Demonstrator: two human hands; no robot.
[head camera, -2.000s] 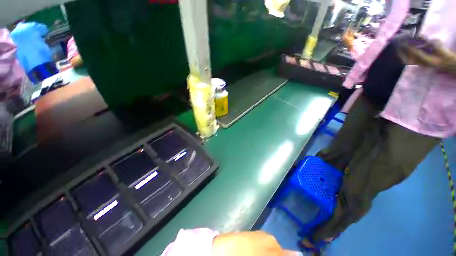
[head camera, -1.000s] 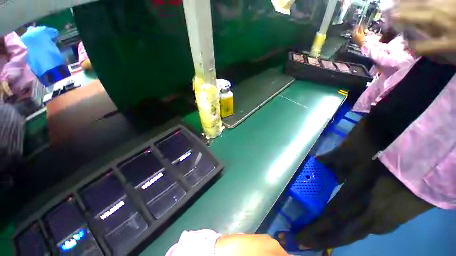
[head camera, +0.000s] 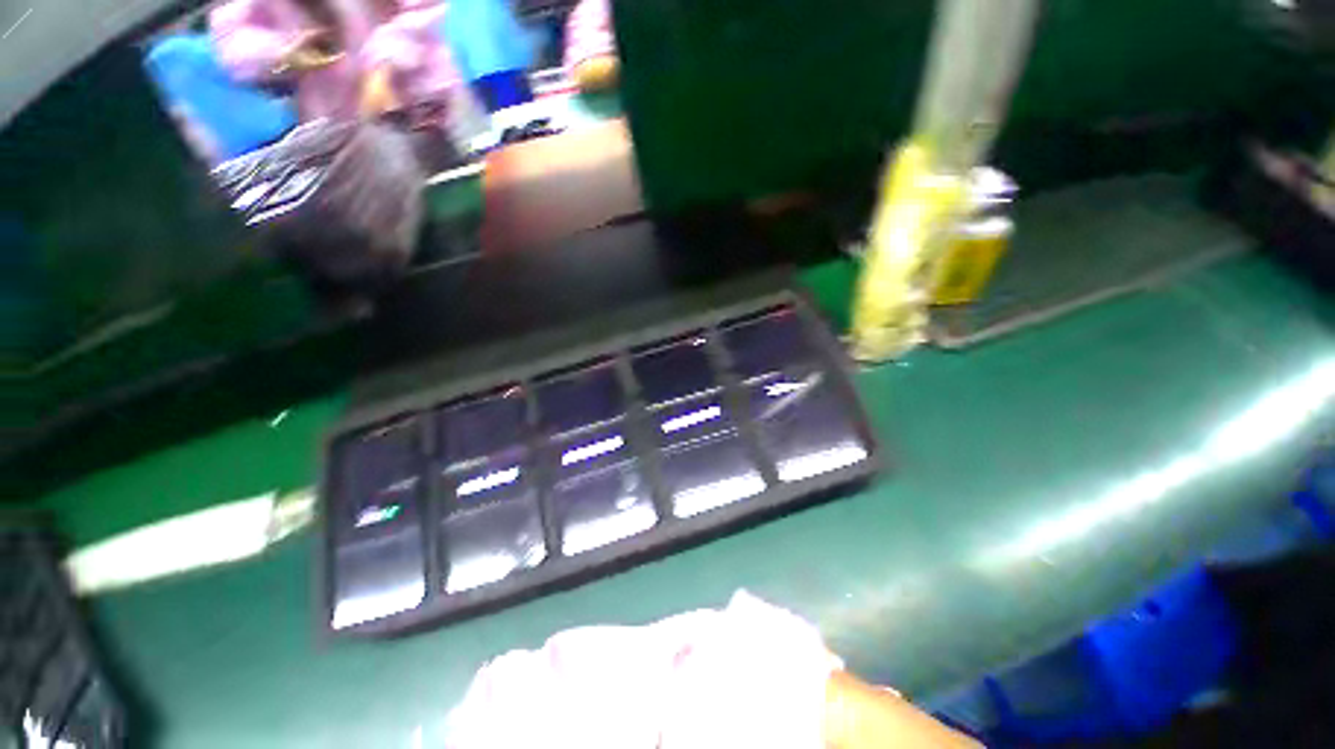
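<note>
A black phone tray (head camera: 615, 568) lies on the green bench in front of me. It has several pockets side by side, each holding a dark glossy phone (head camera: 600, 498). Small white text shows on several screens; the leftmost shows a small greenish mark. A pale pink sleeve reaches in at the bottom edge, below the tray and apart from it. Bare skin of what looks like my left hand (head camera: 896, 717) shows right of the sleeve, blurred and cut off by the edge; its fingers are hidden. My right hand is out of the picture.
A yellow-wrapped post (head camera: 896, 264) and a yellow bottle (head camera: 972, 261) stand behind the tray's right end. A pale band (head camera: 183, 544) lies left of the tray. Part of another dark tray (head camera: 1288, 198) shows at the right edge. Blue stools (head camera: 1164, 644) stand lower right. People work behind.
The view has swung left, so tray and post appear farther right. The neighbour at right has left the picture. The bright blue-white text on one phone no longer shows.
</note>
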